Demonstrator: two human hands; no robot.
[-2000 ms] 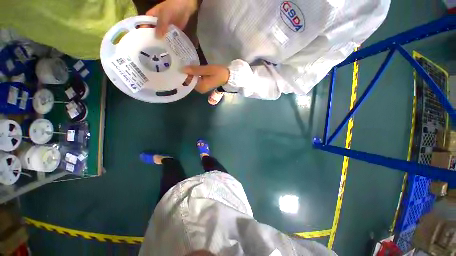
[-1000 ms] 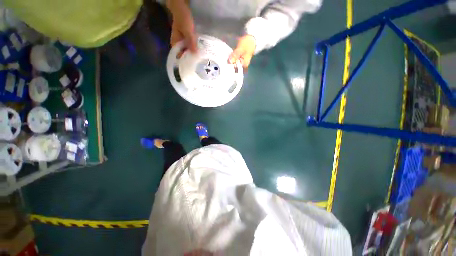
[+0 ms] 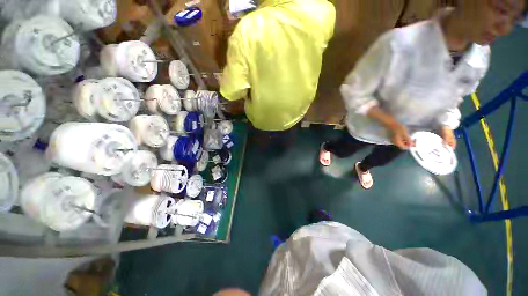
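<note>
Neither of my hands can be made out. A skin-coloured patch is cut off by the bottom edge, and I cannot tell what it is. A white reel (image 3: 433, 153) is held by both hands of a person in a white coat (image 3: 399, 84) at the right. On the left, a rack holds rows of white reels (image 3: 92, 148) on rods, with a few blue reels (image 3: 186, 149) and black reels among them.
A person in a yellow top (image 3: 283, 63) stands with their back to me by brown cartons (image 3: 365, 34). A blue metal frame (image 3: 472, 167) and yellow-black floor tape (image 3: 499, 179) are at the right. My pale sleeve or coat (image 3: 359, 260) fills the bottom centre.
The view has swung left, so more of the reel rack shows. The person in white now stands farther off at the right, still holding the white reel. The person in yellow shows more fully.
</note>
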